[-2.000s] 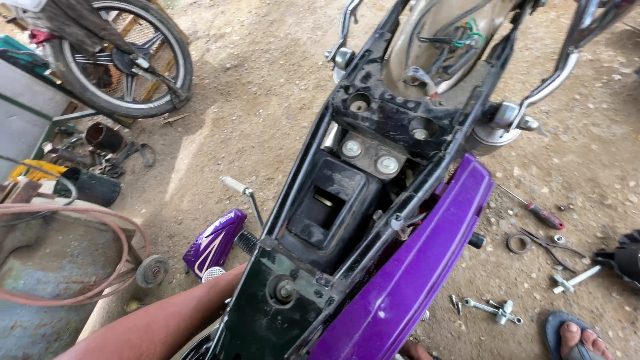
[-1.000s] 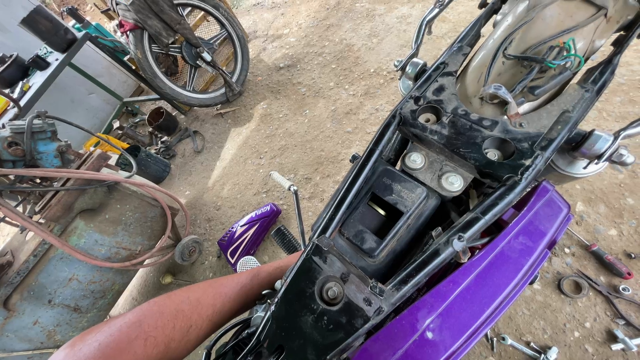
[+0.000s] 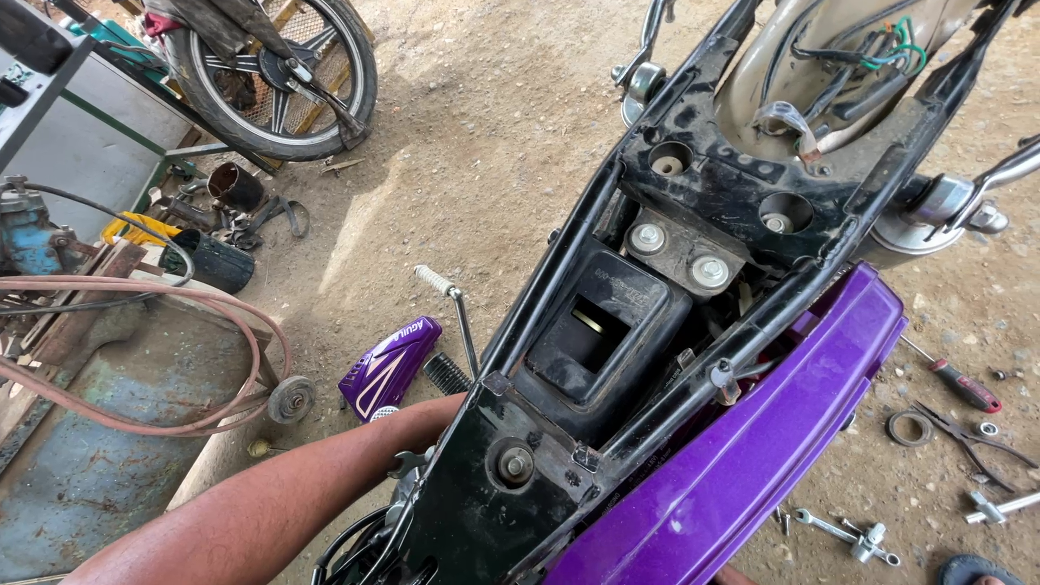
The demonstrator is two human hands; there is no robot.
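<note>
A motorcycle's black metal frame [image 3: 552, 276] runs diagonally across the head view, its seat off. Between its rails sits a black plastic box [image 3: 605, 325] with a rectangular opening, beside a bracket with two bolts [image 3: 678, 252]. A purple side panel [image 3: 747, 439] covers the right side. My left forearm reaches under the frame's left side, where the hand is hidden. Near the wrist shows the open end of a wrench [image 3: 406, 465]; what holds it cannot be seen. Of my right arm only a bit of skin shows below the purple panel, and that hand is out of sight.
On the dirt at right lie a screwdriver [image 3: 963, 386], pliers [image 3: 967, 439], a tape roll [image 3: 910, 427], a combination wrench [image 3: 829, 524] and sockets. A loose purple panel [image 3: 390, 366] lies left of the kick lever [image 3: 465, 325]. A rusty tank [image 3: 122, 422] with a hose [image 3: 244, 357] stands at left.
The view has shifted between frames. My left arm stays reached under the frame's left side; the wrench end near the wrist shows plainly now.
</note>
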